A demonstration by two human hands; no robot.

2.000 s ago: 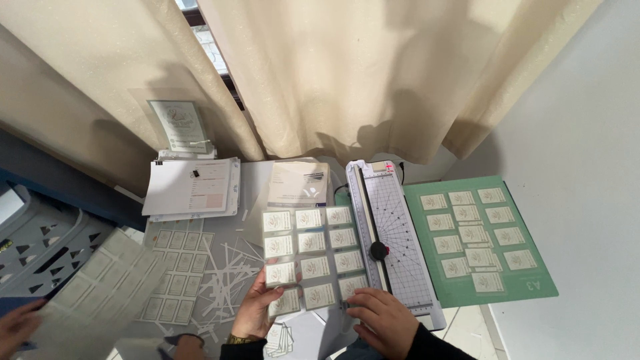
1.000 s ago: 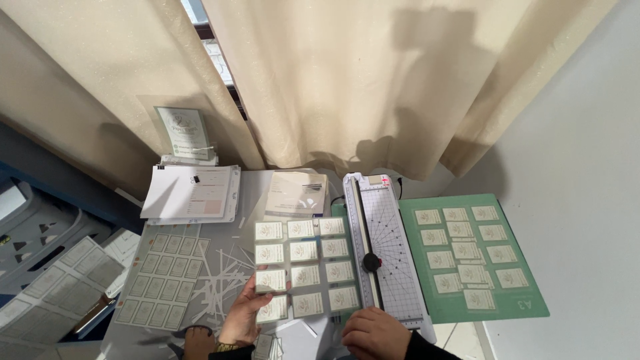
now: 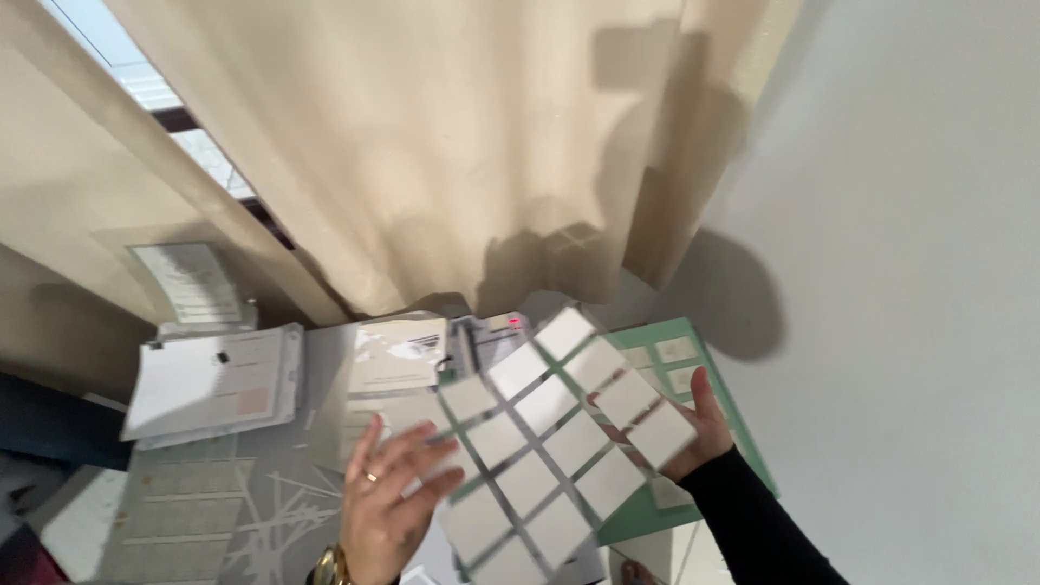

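A clear laminated sheet of white cards [image 3: 520,455] is held up, tilted, above the table, with the blank sides of its cards showing. My right hand [image 3: 705,431] grips its right edge, the fingers behind it seen through the clear gaps. At its left edge is my left hand [image 3: 400,491], fingers spread, wearing a ring and a gold watch. Behind the sheet, a paper trimmer [image 3: 487,333] shows only its top end. The green cutting mat [image 3: 678,329] lies to the right with separate cards on it, partly covered by the sheet.
A stack of papers [image 3: 211,382] with a clip lies at the left, a framed printed card [image 3: 187,284] behind it. Thin cut strips [image 3: 284,520] and another laminated sheet [image 3: 175,512] lie front left. A cream envelope [image 3: 398,353] is at the middle. A beige curtain [image 3: 439,162] hangs behind.
The laminated sheet, earlier in my left hand with print showing, is now raised, turned and held by my right hand. My left hand has opened. The other person's sheet at far left is out of view.
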